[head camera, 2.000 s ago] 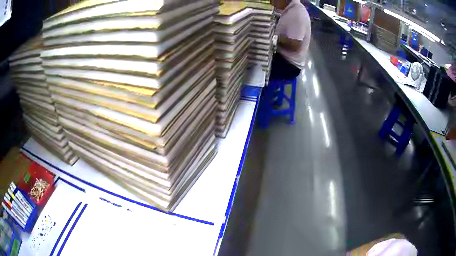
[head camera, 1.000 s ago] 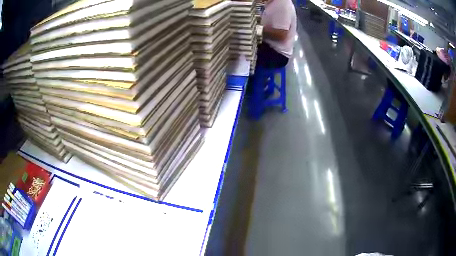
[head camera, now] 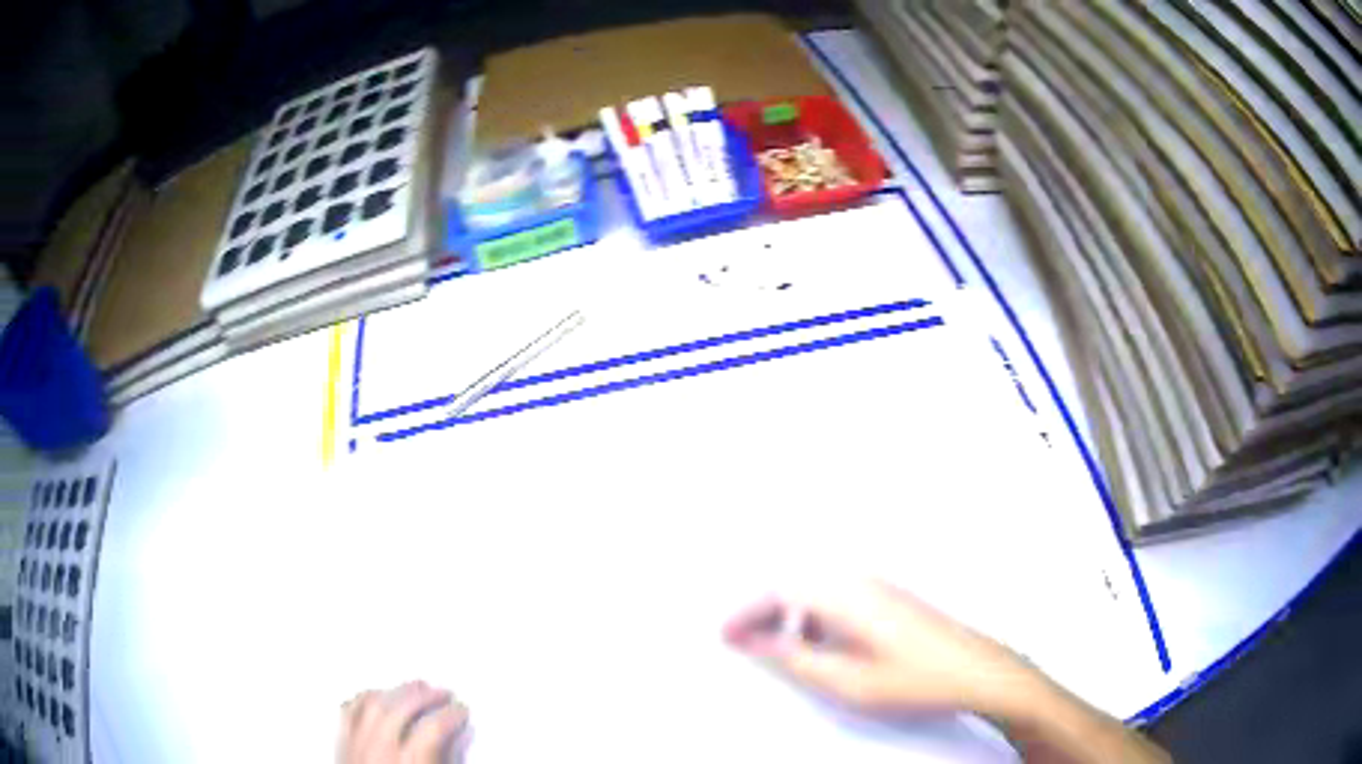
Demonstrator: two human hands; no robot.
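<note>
My right hand (head camera: 896,657) is over the white benchtop (head camera: 568,537), lower right of centre, thumb and fingers close together. A small pale spot shows between the fingertips; blur hides whether it is a held piece. My left hand (head camera: 403,727) is at the bottom edge, partly cut off, with fingers curled; whether it holds anything is hidden. A thin silver rod, perhaps a metal pen (head camera: 515,364), lies slanted across the blue lines. A parts tray (head camera: 329,172) with rows of dark pieces lies on a stack at upper left.
Another parts tray (head camera: 57,605) stands at the left edge near a blue bin (head camera: 53,373). At the back are a blue bin of bottles (head camera: 523,209), paint markers (head camera: 672,157) and a red bin of swabs (head camera: 807,157). Tall stacked trays (head camera: 1180,269) occupy the right.
The view has swung left and down from the aisle and seated person to the benchtop. Both my hands are now visible; neither clearly showed before. The tray stacks now appear at right.
</note>
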